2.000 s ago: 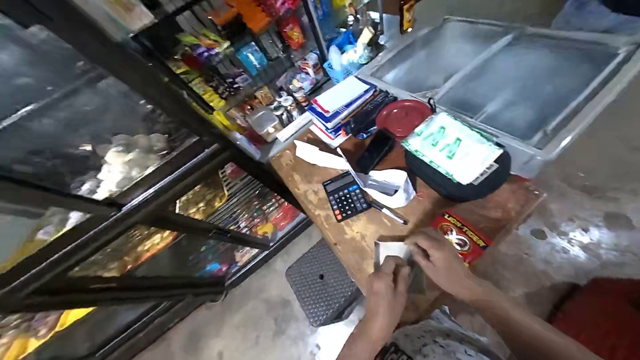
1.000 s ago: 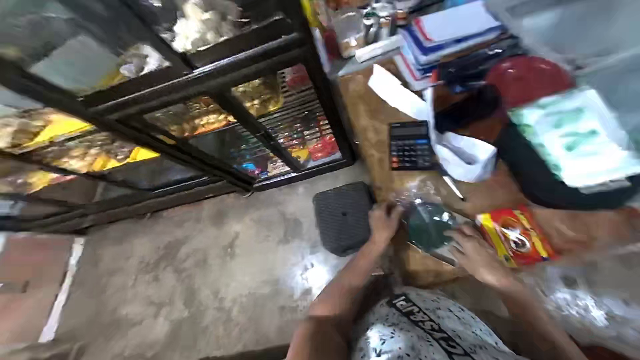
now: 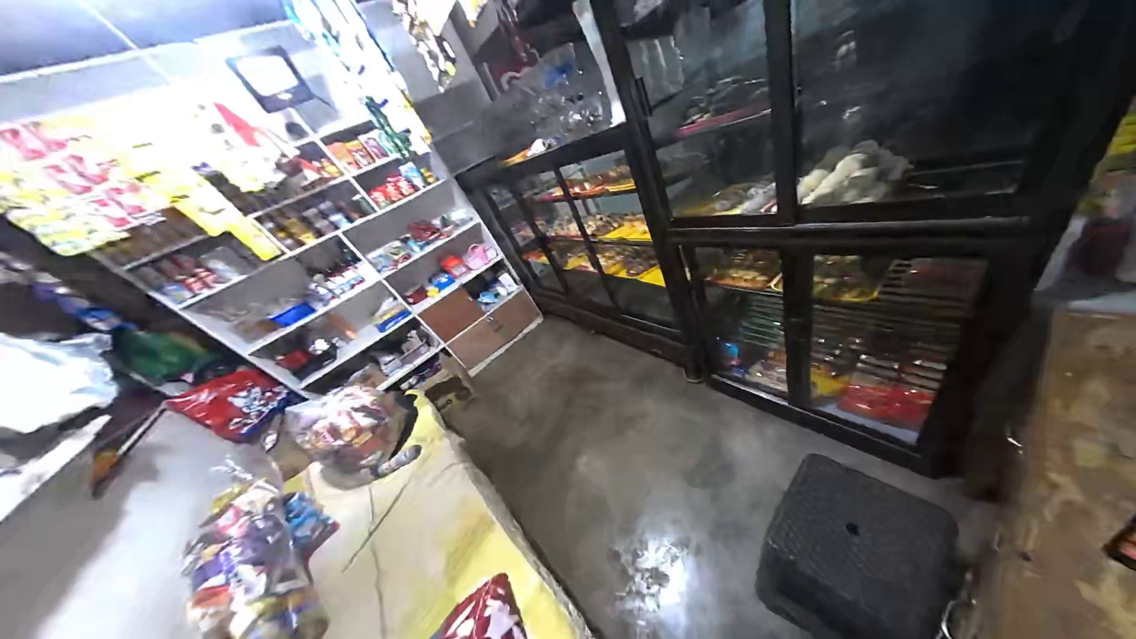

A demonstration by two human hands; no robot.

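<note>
Neither my left hand nor my right hand shows in the head view now, so what they hold or touch is hidden. At the right edge runs the worn wooden table (image 3: 1065, 497), with a small part of a dark object on it. A dark grey plastic stool (image 3: 856, 546) stands on the floor beside that table. On the yellowish counter at the lower left lie clear bags of wrapped goods (image 3: 253, 568), another filled clear bag (image 3: 346, 430) and a red packet (image 3: 226, 399). A dark red packet (image 3: 486, 612) shows at the bottom edge.
Dark-framed glass cabinets (image 3: 661, 204) with trays of goods line the far side. White shelves (image 3: 390, 275) with packets and bottles stand at the back left. The concrete floor (image 3: 603, 470) runs between the yellowish counter (image 3: 426, 515) and the stool. Packets hang at the upper left.
The view has swung far to the left. Both hands, seen over the wooden table a second ago, are out of view, as are the calculator and the yellow-red packet.
</note>
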